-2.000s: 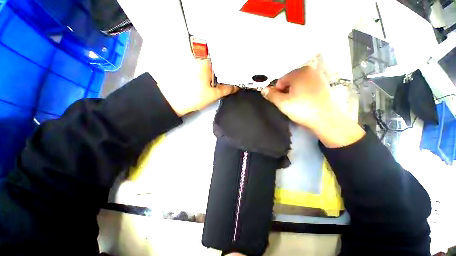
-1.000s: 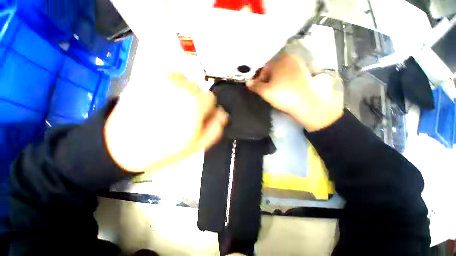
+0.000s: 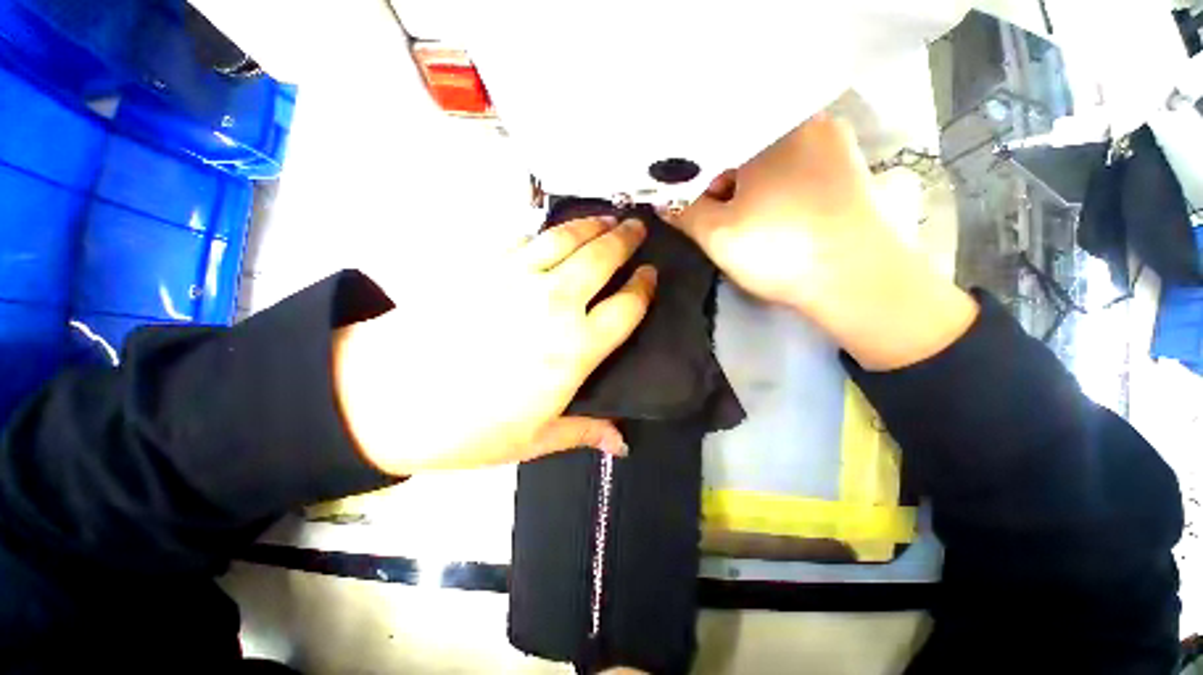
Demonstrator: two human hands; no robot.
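A black zippered panel [image 3: 647, 554] lies lengthwise on the pale bed and over its front edge, its pinkish teeth line down the middle. A wider black pouch piece [image 3: 673, 330] lies over its far part, reaching under the white sewing machine head [image 3: 594, 92]. My left hand [image 3: 488, 343] rests flat on the pouch piece, fingers spread, thumb on the zipper line. My right hand [image 3: 818, 237] has its fingertips at the pouch piece's far right edge, close to the head; whether they pinch it is hidden.
Blue crates [image 3: 145, 211] stand at the left. Yellow tape [image 3: 805, 517] edges the bed at right. Black pieces [image 3: 1141, 211] hang at far right above a small blue bin [image 3: 1181, 323]. A dark strip [image 3: 818, 593] runs along the bed's front edge.
My left hand has moved from the machine head's left side onto the pouch piece and now lies flat there. My right hand stays near the head. The view has shifted slightly.
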